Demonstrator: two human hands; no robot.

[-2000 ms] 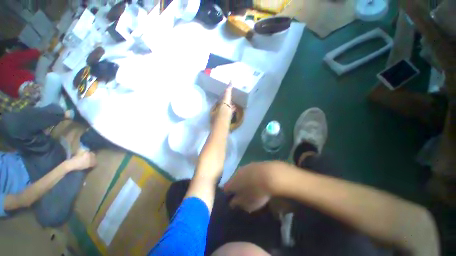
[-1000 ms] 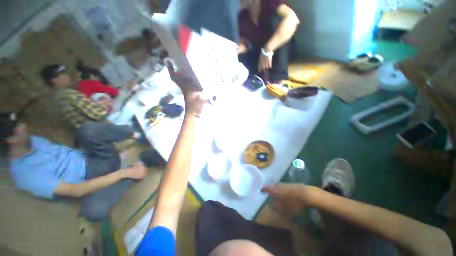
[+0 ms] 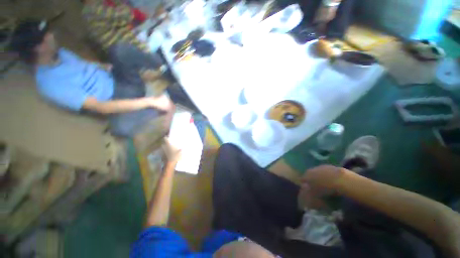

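Note:
The white carton (image 3: 186, 146) has a small red mark near its top end and is over the brown cardboard left of my knees. My left hand (image 3: 172, 152) holds it by its left side. My right hand (image 3: 323, 182) is by my right knee, blurred, with its fingers bent down; whether it holds anything is unclear. White bowls (image 3: 267, 134) stand at the near corner of the white sheet (image 3: 323, 113). A round tan disc (image 3: 286, 114) with a small dark centre lies just beyond them.
A person (image 3: 75, 80) in a light blue shirt sits at the left, one hand close to the carton's top. A water bottle (image 3: 330, 138) stands on the green floor right of the sheet. A white frame (image 3: 426, 110) lies further right. Dark-lined items lie on the sheet's far side.
My left hand has brought the carton from above the sheet down and left over the cardboard. The view has turned left. My right hand remains near my right knee.

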